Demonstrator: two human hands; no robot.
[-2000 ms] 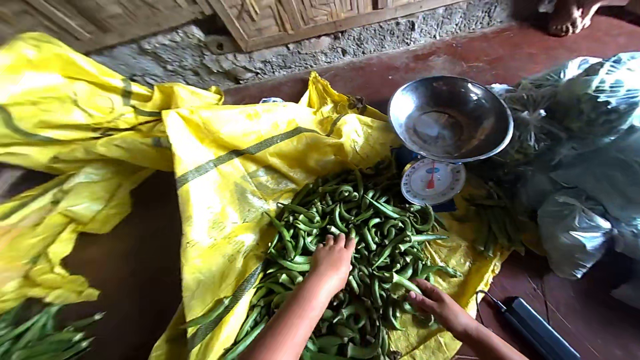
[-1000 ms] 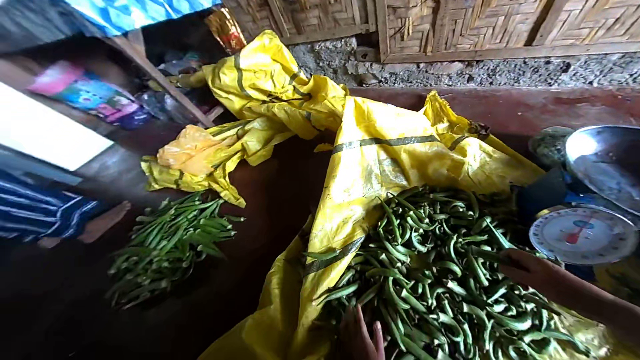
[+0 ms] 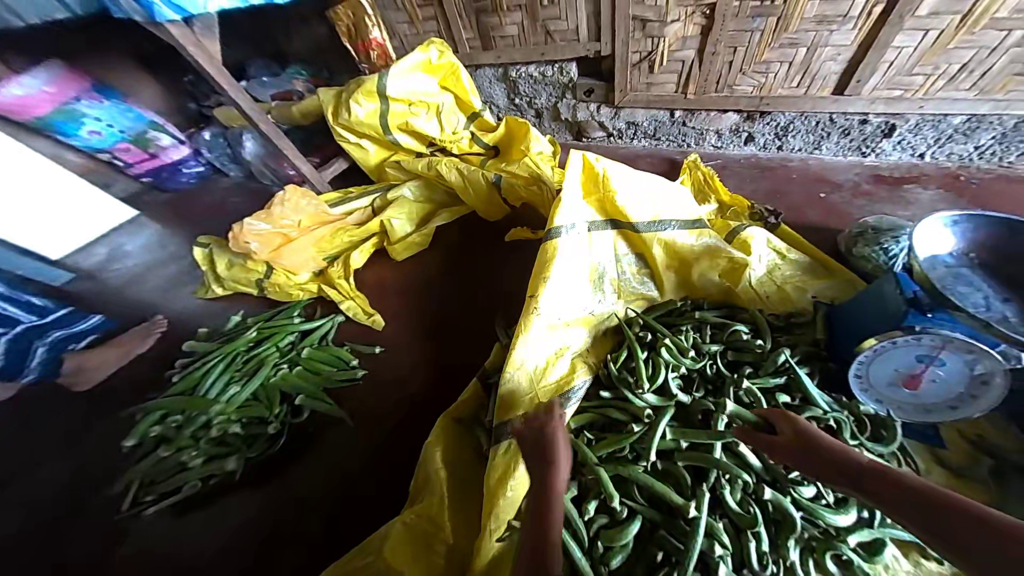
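Note:
Curved green okra pods point(image 3: 696, 480) lie heaped on a yellow woven plastic sack point(image 3: 616, 240). My left hand point(image 3: 546, 436) is at the heap's left edge, over the sack's dark stripe; its fingers are blurred, and whether they grip the sack is unclear. On the right, my right hand point(image 3: 780, 436) has its fingers around one green pod point(image 3: 744, 414) above the heap. Just beyond that hand stands a blue dial scale point(image 3: 928, 376) with a shiny metal pan point(image 3: 972, 264). A separate pile of straighter okra pods point(image 3: 240, 392) rests on the dark floor at the left.
More yellow sacks point(image 3: 432, 120) and an orange plastic bag point(image 3: 296, 228) lie at the upper left, beside a wooden post point(image 3: 240, 96). Another person's bare foot point(image 3: 116, 352) is left of the separate pile. A woven bamboo wall point(image 3: 800, 48) runs along the back. A filled plastic bag point(image 3: 876, 244) sits near the pan.
The view has swung left, bringing the separate pile and another person's foot into sight. My left hand has moved from the middle of the heap to its left edge.

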